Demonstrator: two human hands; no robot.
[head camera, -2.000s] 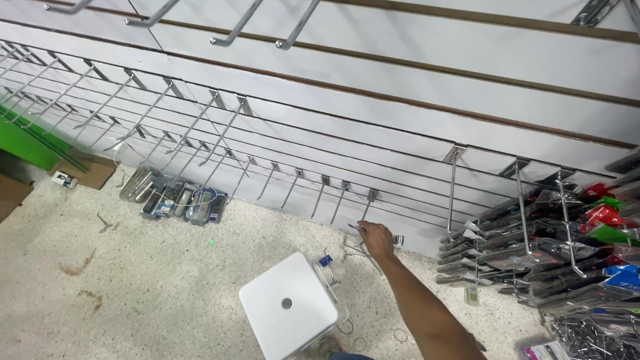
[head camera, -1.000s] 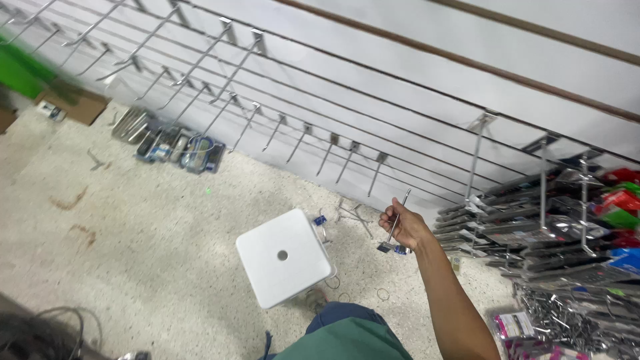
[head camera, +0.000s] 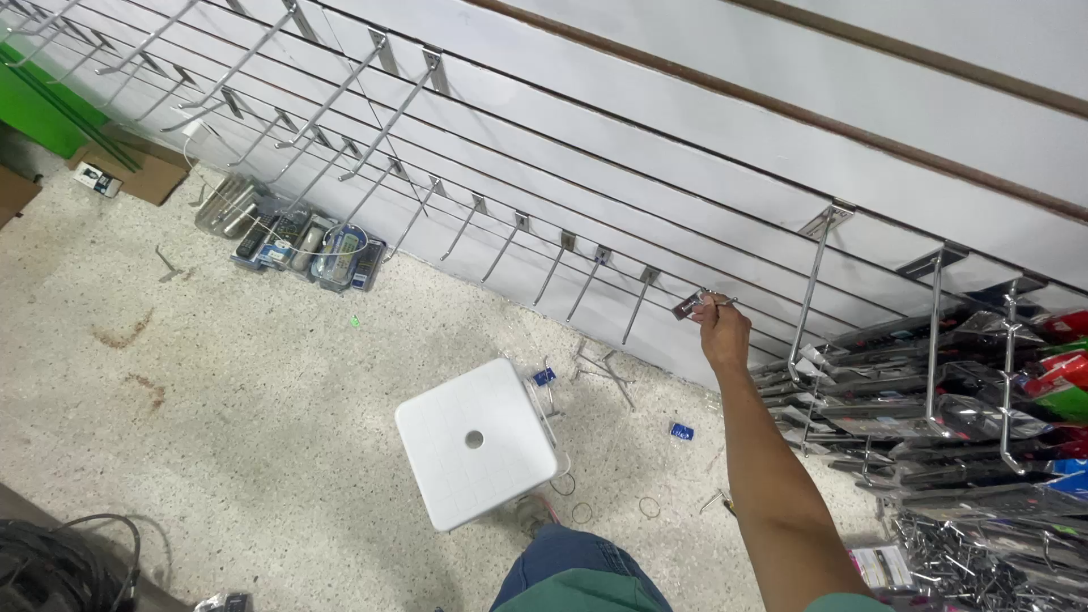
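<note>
My right hand (head camera: 722, 330) grips a metal slatwall hook (head camera: 688, 304), its flat backplate pointing left toward the white slatwall panel (head camera: 544, 183). Just left of the hand, a short empty hook (head camera: 639, 306) is mounted on the panel, in a row with several others. Longer hooks hang higher up, among them one (head camera: 812, 293) to the right of my hand. Loose hooks (head camera: 605, 367) lie on the floor at the wall's foot. My left hand is not in view.
A white plastic stool (head camera: 476, 484) stands before my legs. Packaged goods (head camera: 340, 255) lie on the floor along the wall. Packed bags (head camera: 901, 416) hang at the right, above a heap of metal hooks (head camera: 969, 552). Small blue pieces (head camera: 682, 431) lie on the floor.
My right hand has moved from out over the floor up to the slatwall, the hook still in it. A blue piece now shows on the floor beneath where the hand was.
</note>
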